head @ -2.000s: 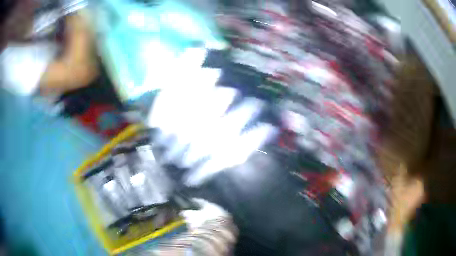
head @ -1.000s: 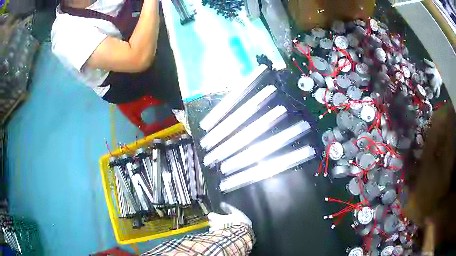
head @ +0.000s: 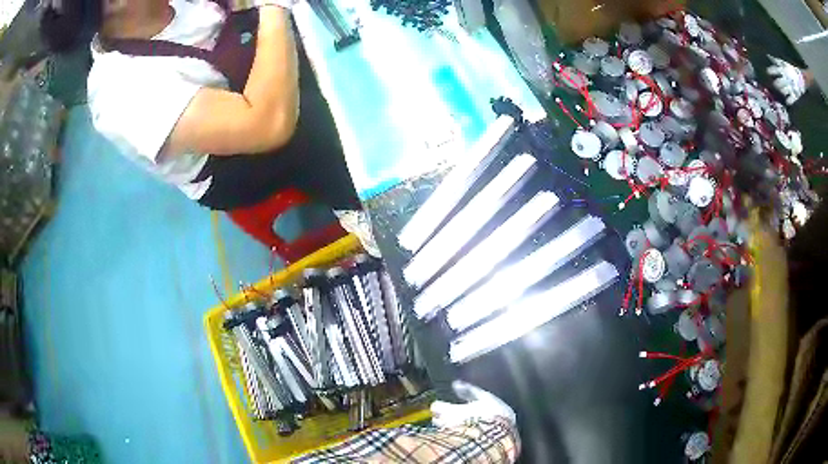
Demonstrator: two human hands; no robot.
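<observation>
My left hand (head: 472,406), in a white glove with a plaid sleeve, lies at the bench edge beside the yellow crate. Its fingers look apart, with nothing seen in it. My right hand is not visible. A large loose pile of silver-grey disc motors (head: 672,154) with red lead wires lies on the dark green bench, right of centre. A brown cardboard carton (head: 767,335) stands against the pile at the right, its near parts dark and cut off by the frame.
Several white-silver bars (head: 495,249) lie side by side on the bench. The yellow crate (head: 229,381) on the left holds long dark-and-silver parts. A coworker (head: 241,122) sits by a light-blue mat (head: 399,118). A whitish glove-like thing (head: 786,80) shows beyond the motors.
The blurred view has steadied and shifted, so bench things sit further right. The carton's light edge now shows beside the motors. A bare hand seen earlier at the right is out of view.
</observation>
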